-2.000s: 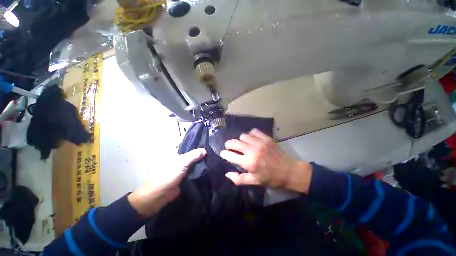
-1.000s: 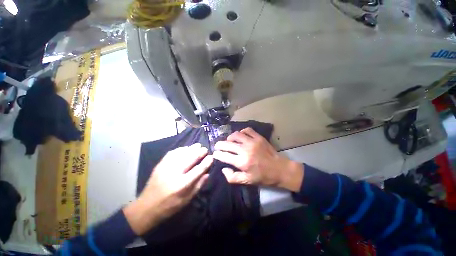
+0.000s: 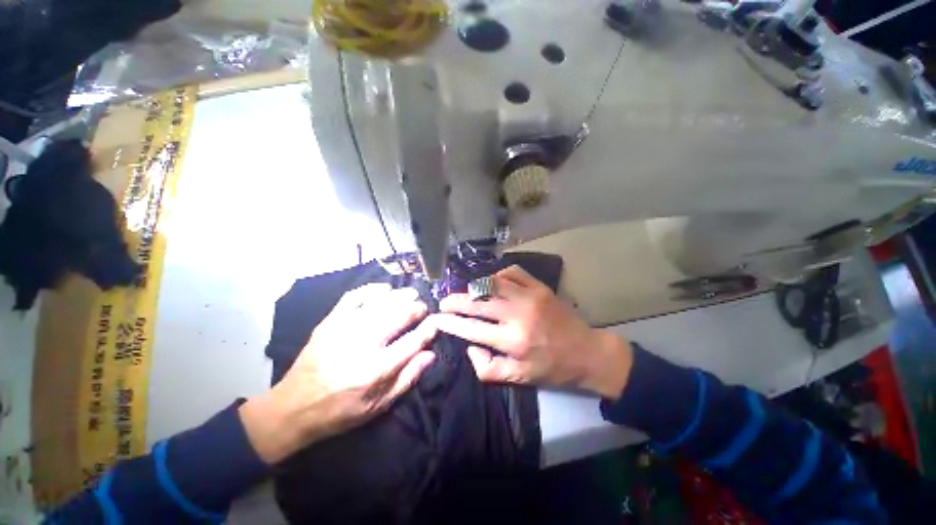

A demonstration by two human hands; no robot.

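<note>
A black garment piece lies on the white table under the presser foot and hangs over the front edge. The white sewing machine stands above it. My left hand lies flat on the cloth left of the needle, fingers pressing it down. My right hand rests on the cloth just right of the needle, fingers bent and pressing. The fingertips of both hands nearly meet in front of the foot. The needle itself is hard to make out.
Black scraps lie at the left on cardboard with yellow printed tape. Yellow thread or elastic is on the machine's left top. Black-handled scissors lie at the bed's right end. A red crate is below at right.
The view has shifted, so the machine sits further right. Since the oldest frame, my left hand has gone from holding a fold to lying flat, and the cloth has spread out to the left.
</note>
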